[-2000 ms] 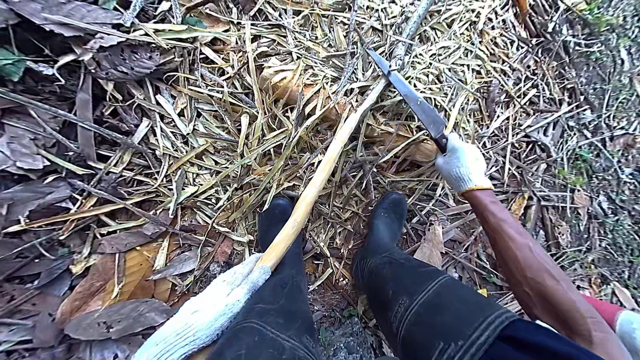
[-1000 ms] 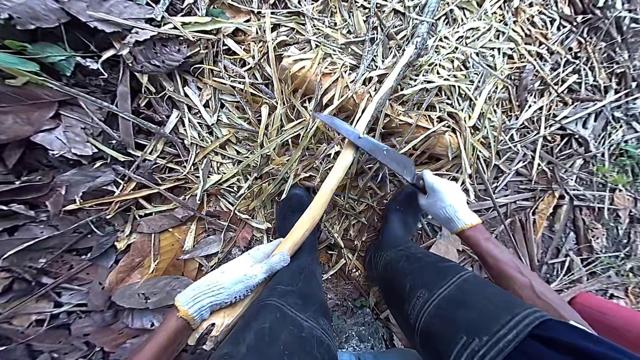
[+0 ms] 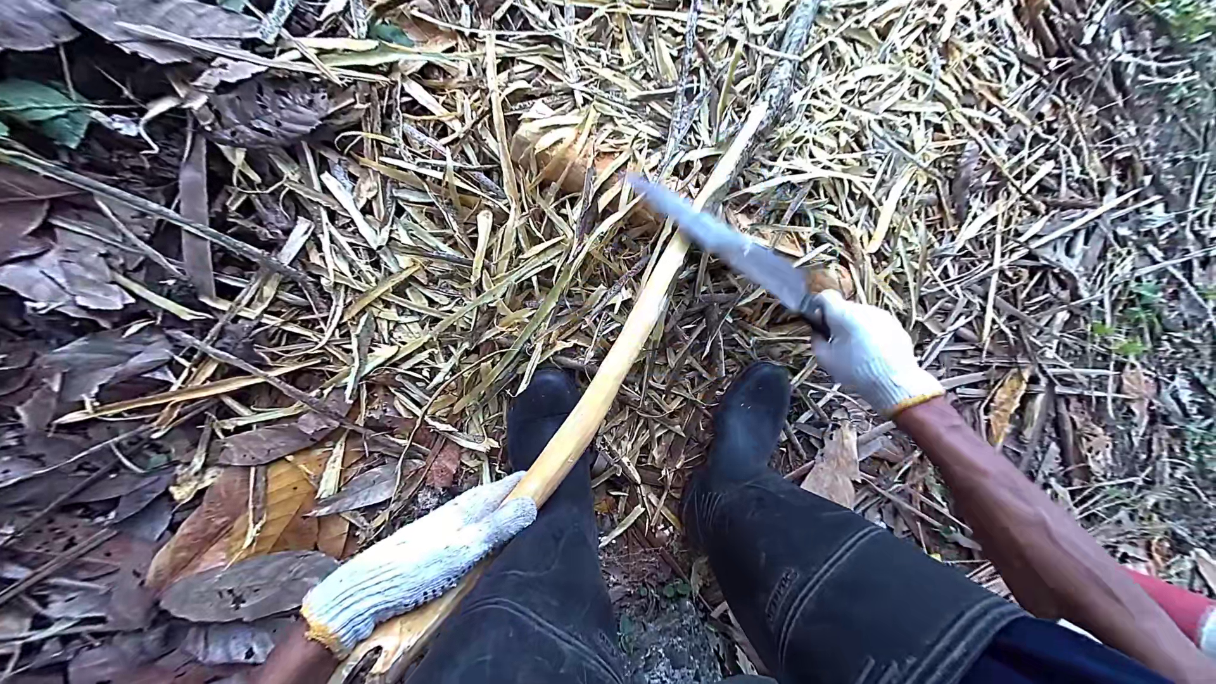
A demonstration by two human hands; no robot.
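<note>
A long branch, peeled to pale wood over its near part and still in grey bark at its far end, slants from the lower left to the top. My left hand, in a white knit glove, grips it close to its near end, beside my left leg. My right hand, gloved alike, is shut on the dark handle of a machete. The blade crosses over the branch beyond my boots, its tip pointing to the upper left; whether it touches the wood is not plain.
Pale bark strips and shavings cover the ground. A thicker piece of wood lies half buried beneath the branch. My black boots stand either side of the middle. Dry brown leaves lie at left; something red shows at the lower right edge.
Two seconds ago the blade was farther up the branch; it came down along it, and is now slightly farther up than one second ago. My left hand keeps its hold.
</note>
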